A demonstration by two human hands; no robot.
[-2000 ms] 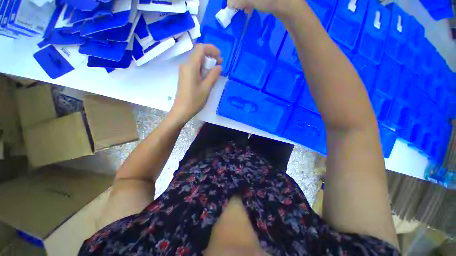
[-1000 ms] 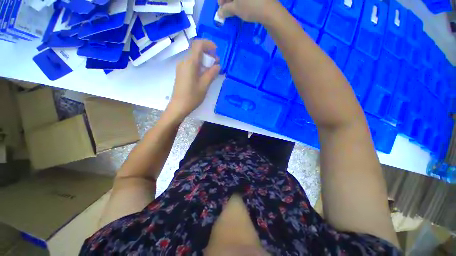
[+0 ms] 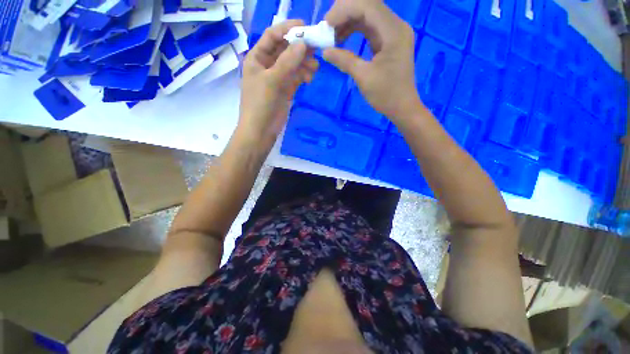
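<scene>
A small white device point(image 3: 312, 35) is held between my two hands above the table's back edge of view. My left hand point(image 3: 273, 66) pinches its left end with thumb and fingers. My right hand point(image 3: 376, 52) is at its right end, fingers curled behind it and thumb below. Blue blister trays point(image 3: 345, 146) lie in rows under and right of my hands. A few trays at the upper right hold white devices point(image 3: 530, 8) in their shaped cavities.
Blue and white retail boxes point(image 3: 124, 52) lie heaped at the upper left, beside a standing row point(image 3: 17, 41). Open brown cartons point(image 3: 79, 207) are on the floor at left. Flattened cartons point(image 3: 566, 256) and a water bottle point(image 3: 608, 218) are at right.
My right hand has come back from the tray at the top and moved right, meeting my left hand at a white device. My left hand has moved up. The view has shifted slightly.
</scene>
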